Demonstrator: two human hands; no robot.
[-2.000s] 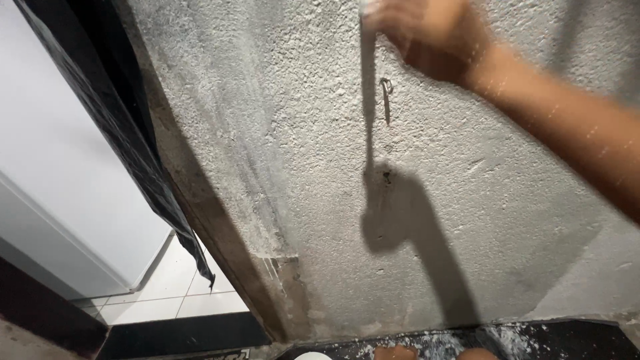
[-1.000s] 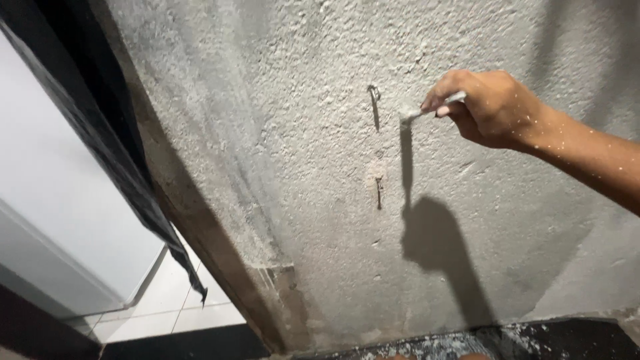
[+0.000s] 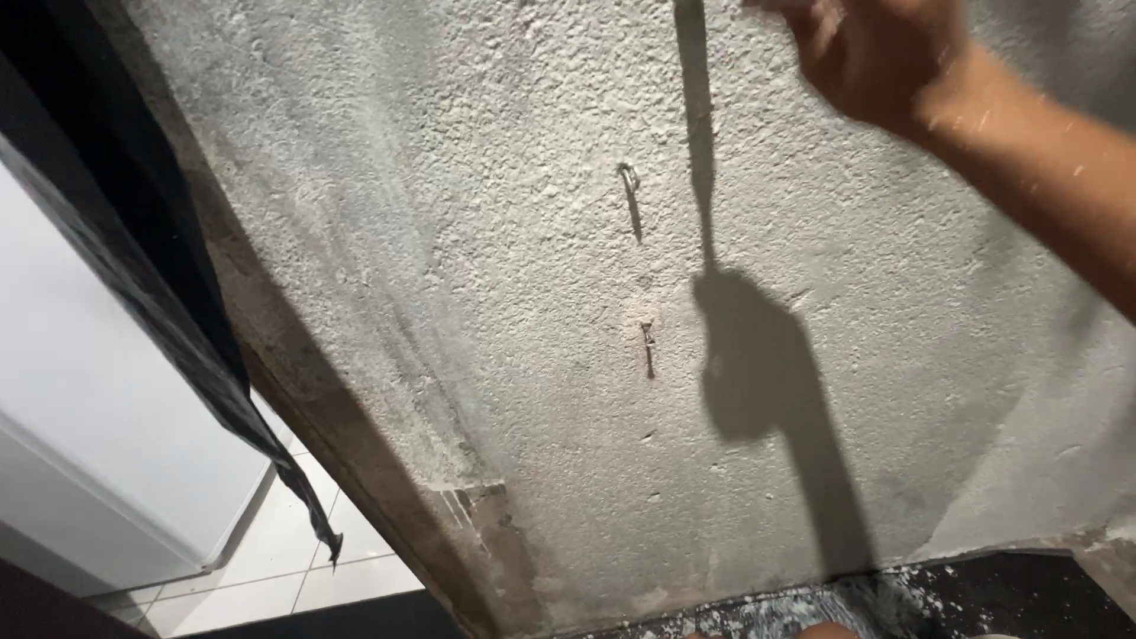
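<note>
My right hand [image 3: 874, 58], blurred and cut by the top edge, is in front of the rough plaster wall [image 3: 550, 266]. Its fingers are bent; whatever they hold lies out of frame, though the shadow on the wall shows a long thin tool rising from the fist. White specks dot the forearm. Left of the hand and lower, a metal hook [image 3: 629, 180] sticks out of the wall, with a small nail or screw [image 3: 648, 335] below it. My left hand is not in view.
Black plastic sheeting [image 3: 186, 293] hangs at the left beside a white panel [image 3: 115, 373] and a white tiled floor [image 3: 266, 568]. Along the wall's foot runs a dark surface [image 3: 1003, 595] spattered with white. Skin, perhaps toes, shows at the bottom edge.
One second ago my right hand held a small brush against the wall, right of the hook. It has since moved up, and the brush has left the view.
</note>
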